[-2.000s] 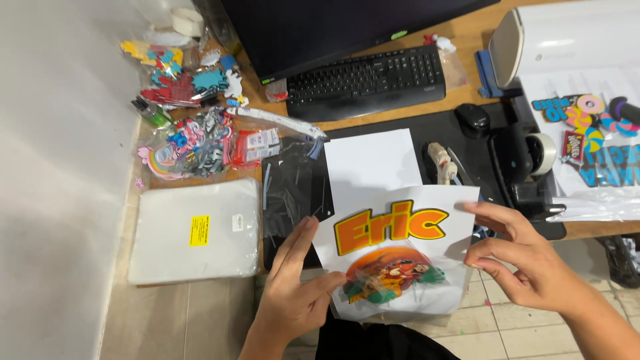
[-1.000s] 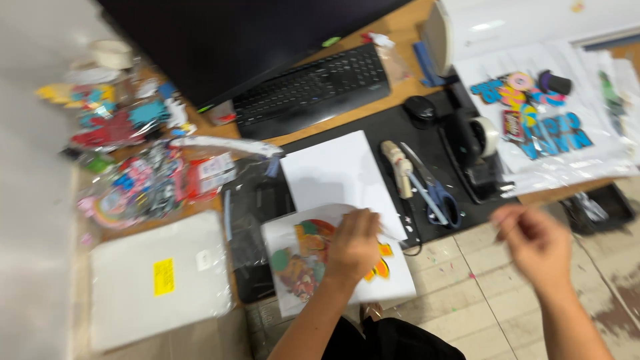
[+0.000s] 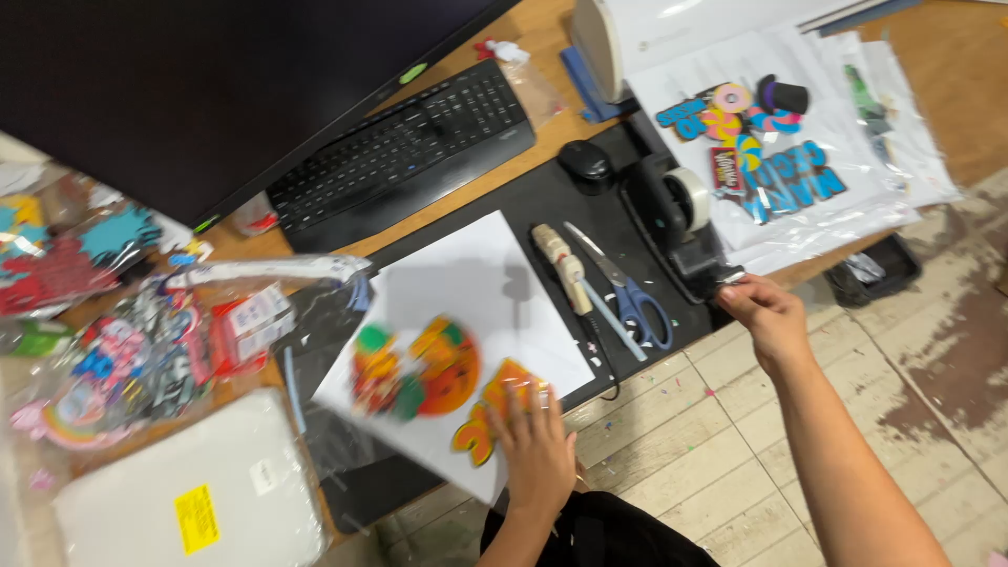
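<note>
My left hand [image 3: 534, 441] rests with spread fingers on orange-and-yellow paper letters [image 3: 512, 390] in a clear plastic sleeve. Beside the letters in that sleeve lies an orange round cutout [image 3: 449, 378] with green and yellow parts. White paper sheets [image 3: 465, 276] lie beneath, on a black desk mat. My right hand [image 3: 764, 311] has its thumb and forefinger pinched at the cutting end of a black tape dispenser [image 3: 669, 228], which holds a roll of clear tape [image 3: 687, 198]. Whether a strip of tape is between the fingers is hard to see.
Between the sheets and the dispenser lie a glue gun [image 3: 561, 264] with a glue stick and blue-handled scissors [image 3: 626, 295]. A mouse [image 3: 584, 161], keyboard [image 3: 409, 150] and monitor [image 3: 220, 79] are behind. Bagged cutouts [image 3: 118, 362] and a wrapped white package [image 3: 197, 488] stand left; more bagged cutouts [image 3: 787, 181] lie right.
Both hands held up the sleeve with the cutouts two seconds ago; it now lies turned on the white sheets under my left hand. My right hand has let go and moved to the tape dispenser.
</note>
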